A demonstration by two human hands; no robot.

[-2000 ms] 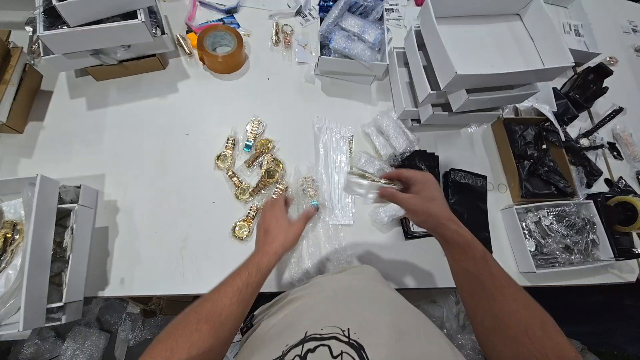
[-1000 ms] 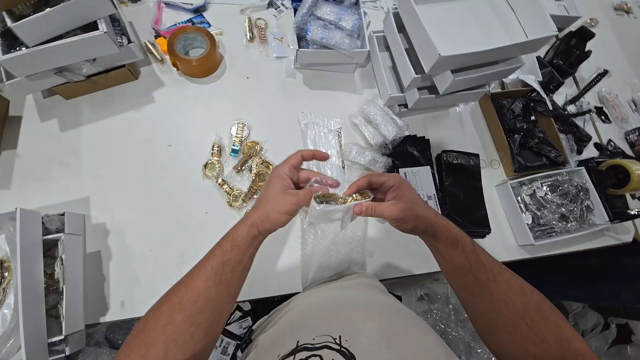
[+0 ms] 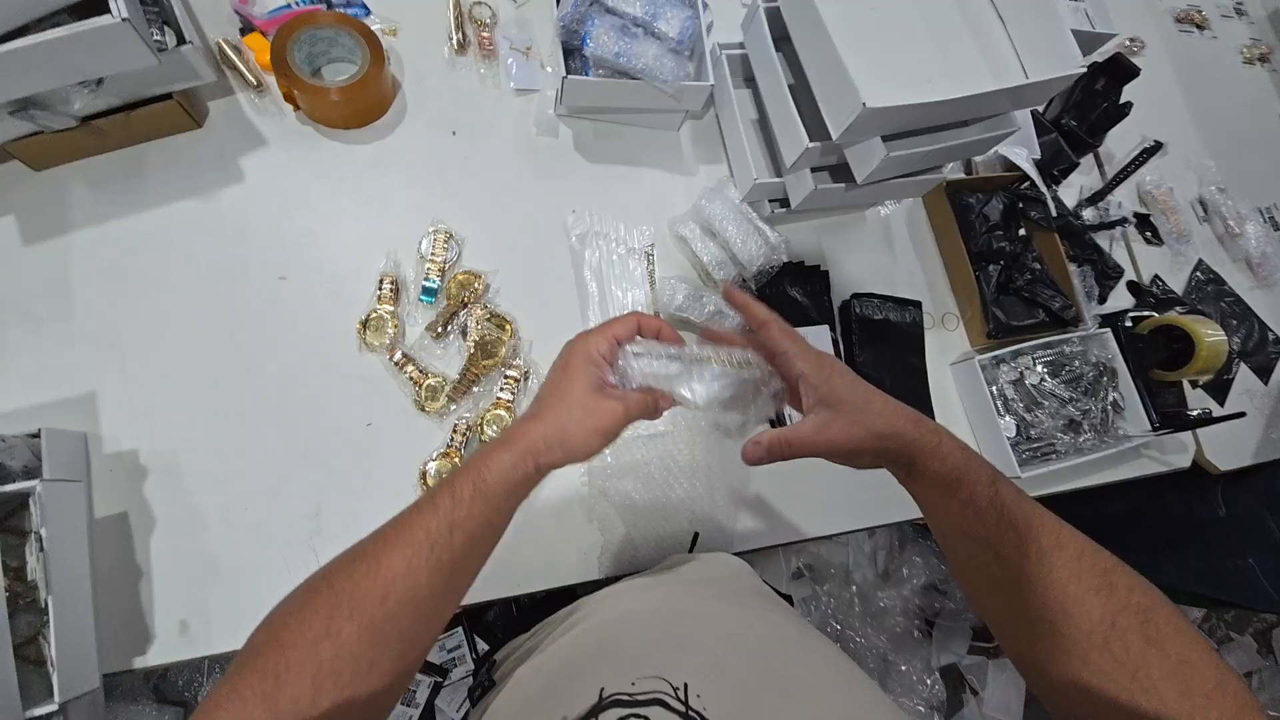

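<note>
My left hand (image 3: pixel 600 385) grips the left end of a bubble-wrapped bundle (image 3: pixel 690 378), blurred by motion, with gold-coloured metal showing through its top. Around its right end my right hand (image 3: pixel 815 390) is spread, thumb and fingers apart; whether it touches the wrap I cannot tell. Below the bundle lies a sheet of bubble wrap (image 3: pixel 665 490), and behind it are flat clear plastic sleeves (image 3: pixel 605 265). Several gold-coloured wristwatches (image 3: pixel 485 340) in clear film lie left of my hands. Wrapped bubble-wrap bundles (image 3: pixel 730 235) rest beyond my right hand.
Black pouches (image 3: pixel 885 350) lie to the right, near a white box of packaged metal pieces (image 3: pixel 1060 400) and a cardboard box with black plastic (image 3: pixel 1010 260). Stacked white boxes (image 3: pixel 900 70) stand behind. A brown tape roll (image 3: pixel 335 70) is at back left, and a tape dispenser (image 3: pixel 1180 350) far right.
The gold-coloured item held between both hands a second ago is now inside a bubble-wrapped bundle. My right hand has opened out from its earlier pinch.
</note>
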